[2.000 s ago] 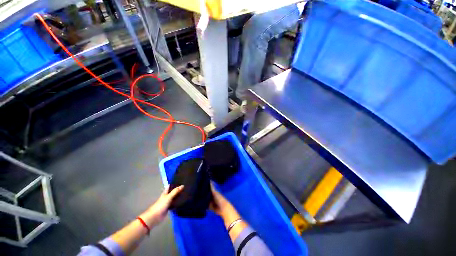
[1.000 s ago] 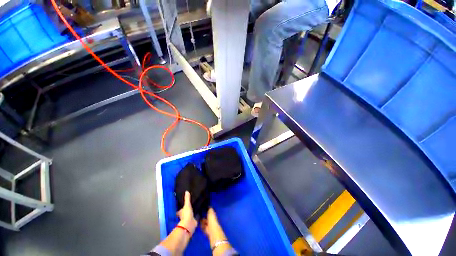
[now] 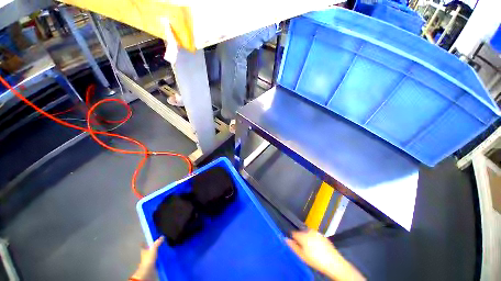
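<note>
A dark blue bin [image 3: 230, 239] stands on the floor in front of me. Two bulky black sewn pieces lie side by side at its far end, one nearer [image 3: 177, 220] and one farther [image 3: 213, 191]. My left hand [image 3: 147, 260] is at the bin's left rim, its thumb by the edge near the nearer piece and its other fingers mostly hidden. My right hand [image 3: 318, 251], slightly blurred, is at the right rim with its fingertips on the edge. Neither hand holds a black piece.
A metal-topped bench [image 3: 335, 145] stands to the right with a large light blue bin [image 3: 373, 88] on it. A white table leg [image 3: 195, 101] and a seated person's jeans leg [image 3: 234, 77] are beyond. A red hose [image 3: 118, 149] lies coiled on the floor at left.
My hands have let go of the nearer black piece, which now rests beside the other one. They have moved apart to the bin's two sides. The view has shifted right.
</note>
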